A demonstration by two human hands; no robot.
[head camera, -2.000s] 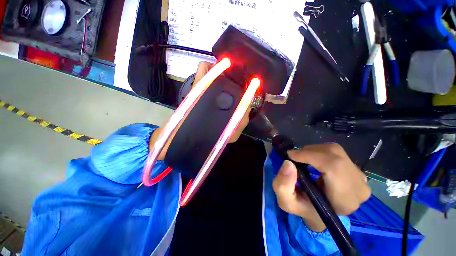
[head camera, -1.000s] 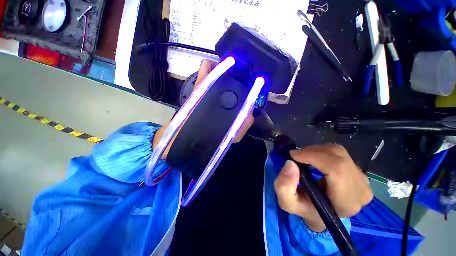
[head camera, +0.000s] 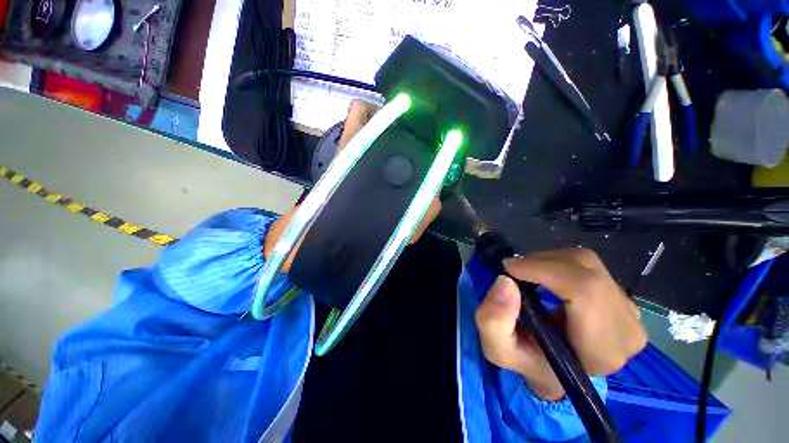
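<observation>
A black gaming headset [head camera: 350,221] is held over my lap at the bench edge. Its two headband arcs glow white-green, brightest near the black ear cup [head camera: 445,99]. My left hand [head camera: 355,121] grips the headset from beneath, mostly hidden by it; some fingers show at the ear cup's side. My right hand [head camera: 567,320] holds a black soldering iron [head camera: 541,324] like a pen. The iron's thin tip points up-left to the open side of the cup, close to a small lit part [head camera: 452,176]. I cannot tell whether the tip touches it.
Record sheet [head camera: 346,52] lies behind the headset, with bundled cable [head camera: 275,104] at its left. To the right lie tweezers [head camera: 567,82], blue-handled cutters [head camera: 664,86], a white bar [head camera: 662,143], a translucent cup [head camera: 748,127] and a black tool [head camera: 666,212]. A black parts tray [head camera: 156,65] is upper left.
The headband glow has changed from red to blue-violet to green. The headset has shifted slightly up and right. Both hands keep their holds, and the iron stays by the cup.
</observation>
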